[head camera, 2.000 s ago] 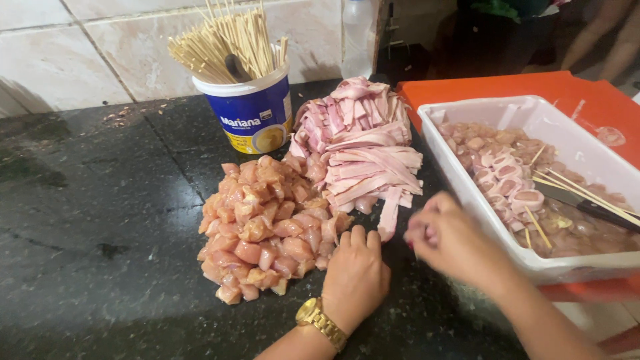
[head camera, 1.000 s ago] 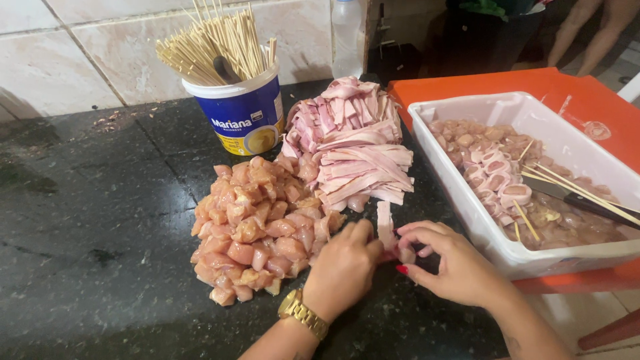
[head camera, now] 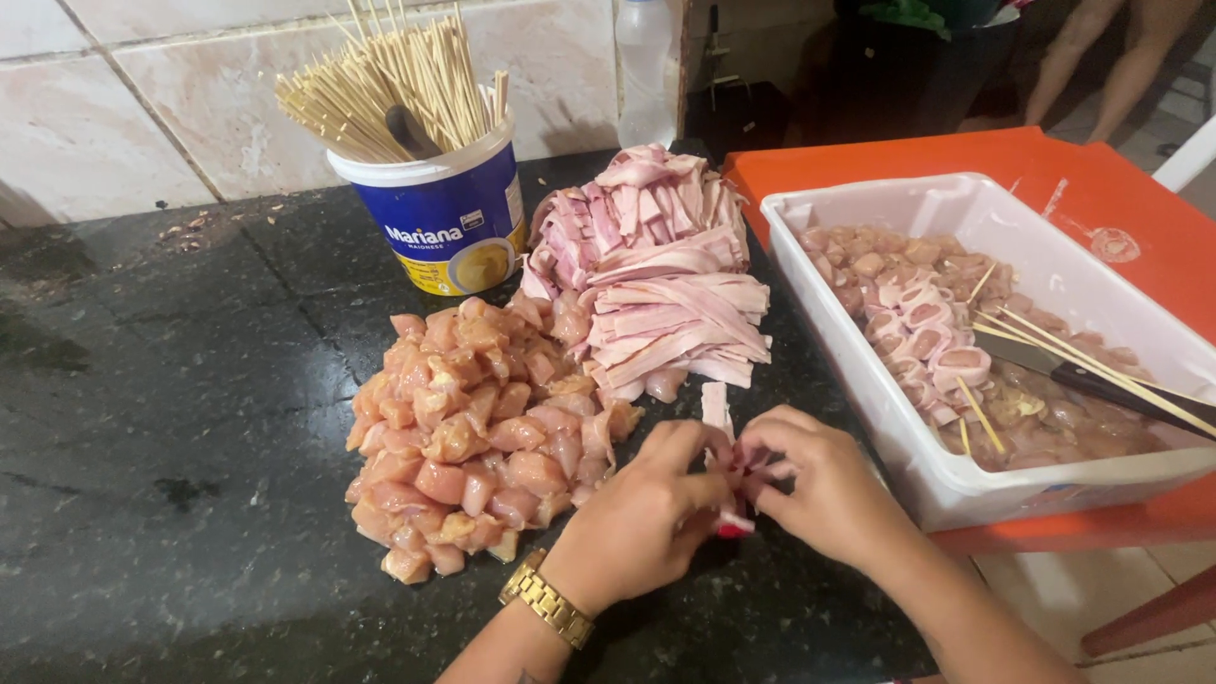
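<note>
On the dark stone counter, my left hand [head camera: 655,508] and my right hand [head camera: 807,475] meet with their fingertips on a strip of bacon [head camera: 715,408]. One end of the strip points away from me and a small end pokes out below my fingers. What lies inside the fold is hidden. Left of my left hand is a heap of raw chicken cubes [head camera: 475,427]. Behind it lies a pile of pale bacon strips [head camera: 655,266]. To the right, a white plastic tub [head camera: 950,475] holds chicken pieces, bacon-wrapped pieces [head camera: 936,332] on skewers, loose wooden skewers and a dark-handled knife [head camera: 1121,391].
A blue and white Mariana mayonnaise bucket [head camera: 446,218] full of wooden skewers [head camera: 408,85] stands by the tiled wall. A plastic bottle [head camera: 646,71] is behind the bacon. The tub rests on an orange table [head camera: 883,147]. A person's legs [head camera: 1107,66] show at the back right.
Two seconds ago my hands were apart, the left near the chicken and bacon. They have come together over a bacon strip, which now sits apart from the pile.
</note>
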